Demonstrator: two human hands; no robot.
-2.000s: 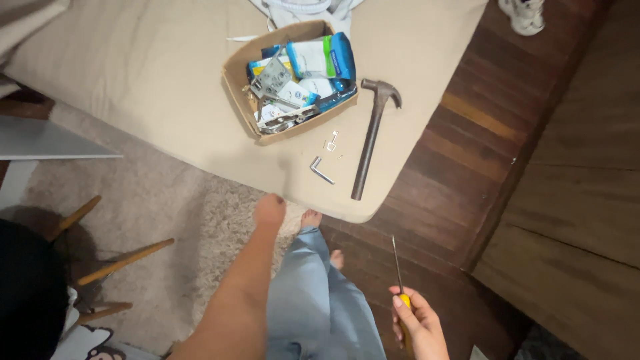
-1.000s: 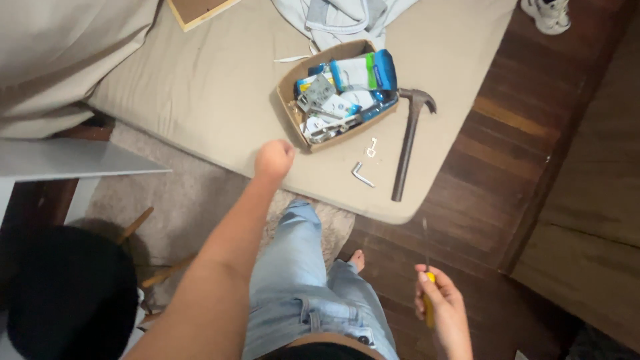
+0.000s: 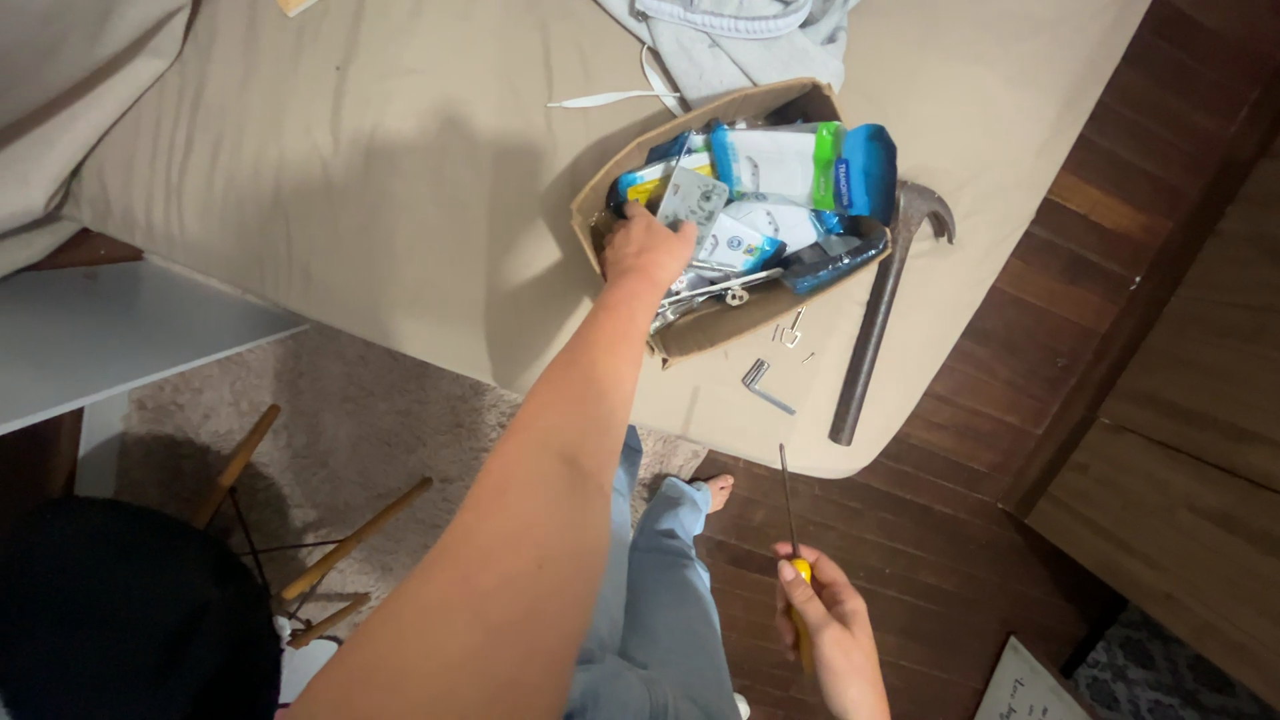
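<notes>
My left hand [image 3: 648, 245] reaches into an open cardboard box [image 3: 715, 335], its fingers at a clear plastic case [image 3: 692, 197] of small parts; whether they grip it I cannot tell. Around it in the box lie blue, white and green plastic packets [image 3: 785, 165] and metal pieces. My right hand [image 3: 825, 620] holds a screwdriver [image 3: 798, 585] by its yellow handle, shaft pointing up, beyond the mattress edge. A claw hammer [image 3: 875, 320] lies right of the box. Just below the box are an L-shaped hex key [image 3: 768, 388] and a small metal hook piece [image 3: 792, 330].
The box stands on a beige-covered mattress [image 3: 420, 250]. Grey clothing [image 3: 740, 50] with a white cord lies behind it. At the left are a grey panel [image 3: 130, 325] and a chair with wooden legs [image 3: 355, 538]. Wooden floor [image 3: 960, 520] lies at the right, with a cabinet beyond.
My left hand has moved from beside the mattress edge into the cardboard box, its fingers now among the packets. My right hand still holds the screwdriver.
</notes>
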